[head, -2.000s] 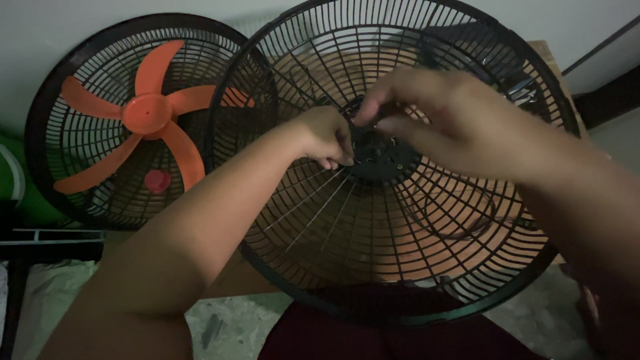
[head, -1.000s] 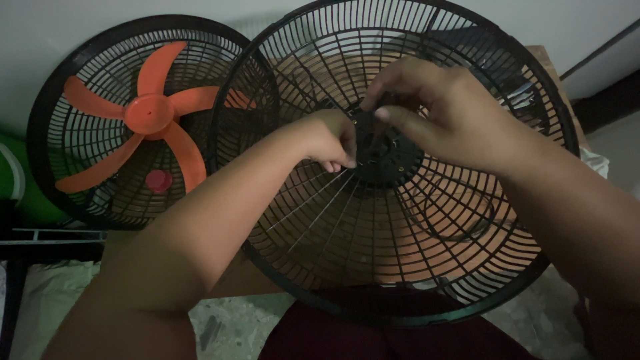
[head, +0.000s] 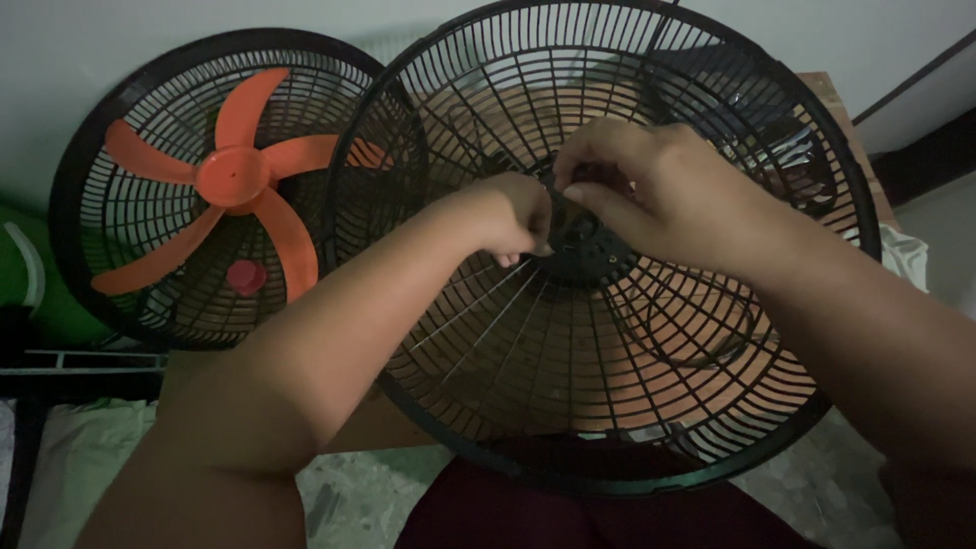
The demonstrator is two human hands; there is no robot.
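Observation:
A large black fan grille [head: 587, 351] lies over the wooden table, with a dark round hub [head: 587, 252] at its middle. My left hand [head: 507, 217] rests at the hub's left edge, fingers curled down; whether they grip the hub is hidden. Over the top of the hub is my right hand [head: 640, 183], thumb and index finger bent close to each other; anything small between them cannot be made out. To the left, an orange five-blade fan blade [head: 232, 177] lies in a second black grille [head: 69, 221], with a small red cap [head: 246, 277] below its centre.
Under the large grille are the wooden table [head: 396, 427], a loop of dark cable [head: 709, 358] and shiny small items [head: 793, 149] at the upper right. A white wall stands behind. At the left are a green container [head: 61, 305] and a white wire rack [head: 91, 361].
My right hand's fingers have shifted slightly over the hub. My left hand stays at the hub's left edge, and both grilles remain in place.

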